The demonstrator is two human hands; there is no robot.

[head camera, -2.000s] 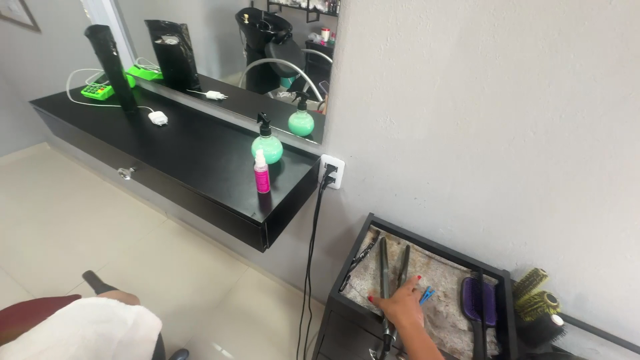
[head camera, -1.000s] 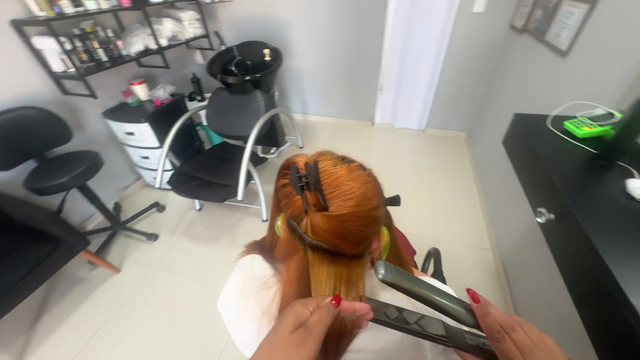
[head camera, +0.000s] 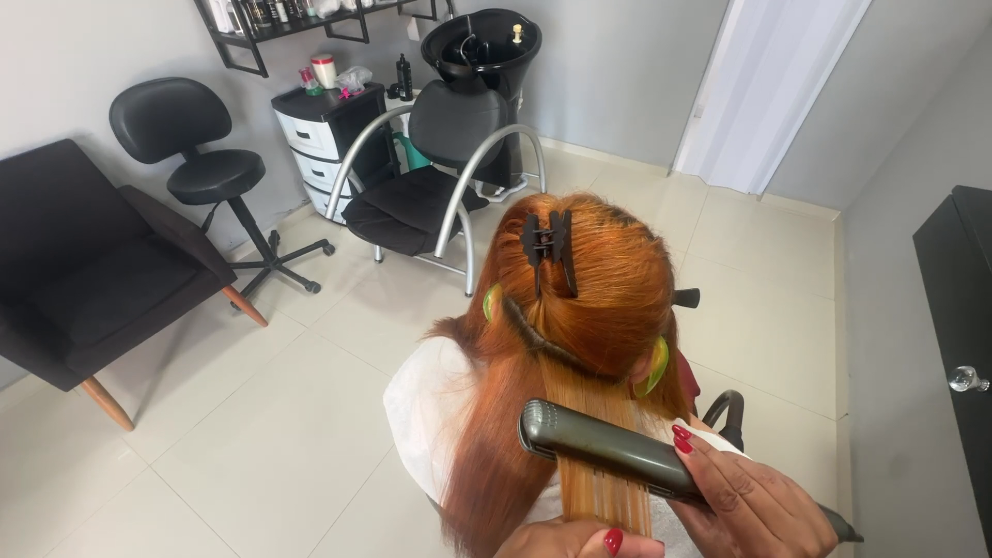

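My right hand (head camera: 748, 496) grips a dark grey hair straightener (head camera: 612, 449), its plates closed across a flat section of orange hair (head camera: 604, 492) at the back of a seated person's head. Below the straightener, my left hand (head camera: 577, 540) holds the lower part of that section; the frame's bottom edge cuts it off. A black claw clip (head camera: 548, 244) pins up the hair on the crown. Green ear covers (head camera: 653, 366) sit over both ears, and another dark clip (head camera: 687, 297) sticks out at the right side of the head. A white cape (head camera: 426, 411) covers the shoulders.
Ahead stand a black salon chair (head camera: 411, 209) and a black wash basin (head camera: 480, 46), beside a drawer unit (head camera: 310, 147). On the left are a wheeled stool (head camera: 217, 177) and a dark armchair (head camera: 108, 271). A black counter (head camera: 957, 325) with a clear knob runs along the right wall.
The view has swung from the counter and tool tray to the seated person. The straightener, with its plates apart one second ago, is now closed on the hair section.
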